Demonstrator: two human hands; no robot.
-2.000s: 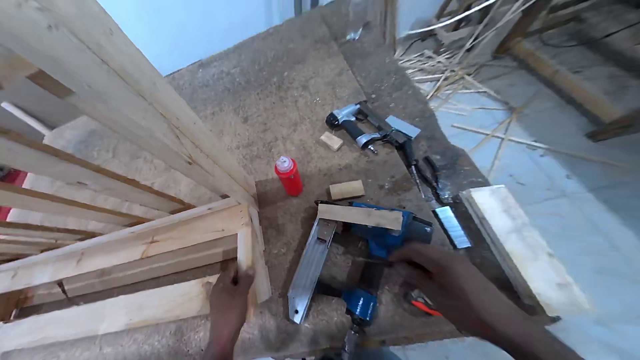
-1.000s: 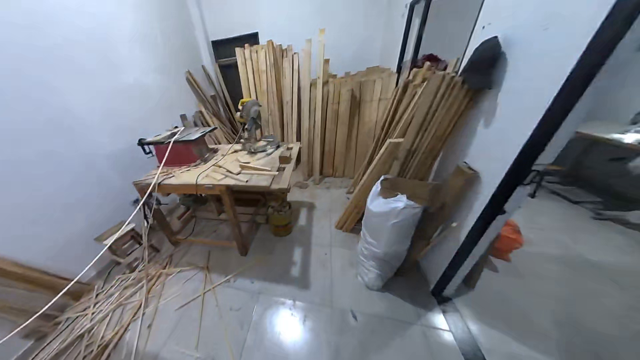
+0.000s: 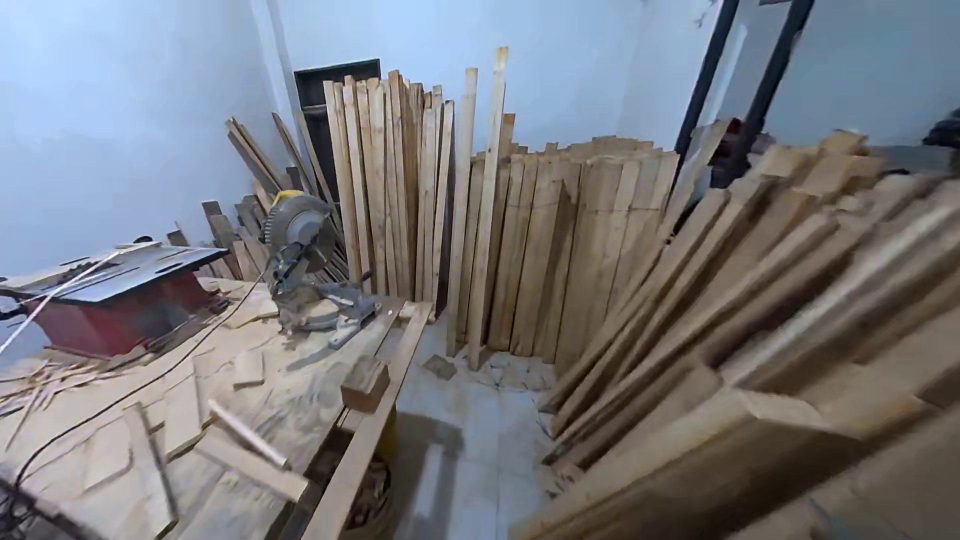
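Observation:
Neither my left hand nor my right hand is in view. A miter saw with a round blade guard stands on a sawdust-covered workbench at the left. Beside it sits a red table saw with a grey metal top. Several wood offcuts lie on the bench, and a short wood block rests near its right edge. A long board runs along that edge.
Upright planks lean on the back wall, with wider boards beside them. More boards lean at the right, close by. Between bench and boards lies a tiled floor. A dark cable crosses the bench.
The view has swung from the workpiece and nail guns to the saw bench and stacked planks, which now appear much nearer. Both hands, seen at first, have left the view.

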